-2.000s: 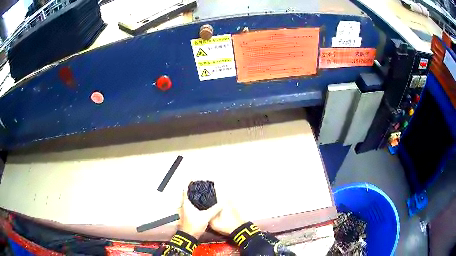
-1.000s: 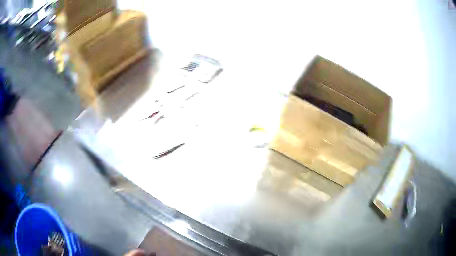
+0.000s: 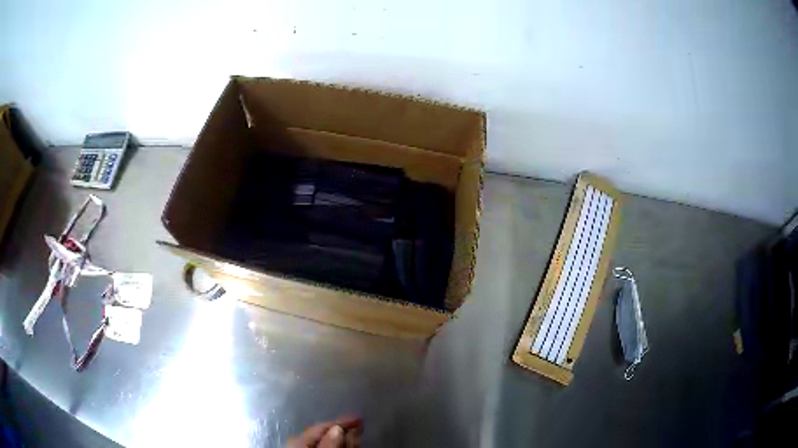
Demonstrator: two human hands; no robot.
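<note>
An open brown carton (image 3: pixel 350 311) stands on the grey metal table, tilted in view. Black strips (image 3: pixel 350 210) lie packed inside it in blocks, some running crosswise at its right end. My left hand (image 3: pixel 328 434) shows only as fingers at the bottom edge, below the carton and apart from it. The fingers are curled together; the rest is cut off, and I cannot tell whether it holds anything. My right hand is out of the picture.
A calculator (image 3: pixel 101 160), straps with white tags (image 3: pixel 128 306) and a tape roll (image 3: pixel 203 282) lie left. A cardboard piece with white strips (image 3: pixel 570 280) and a face mask (image 3: pixel 629 324) lie right. A pale wall (image 3: pixel 560 79) stands behind.
The view has swung from the press to the table and now faces the carton closely. The two hands, earlier together around a bundle of black strips, have left that view.
</note>
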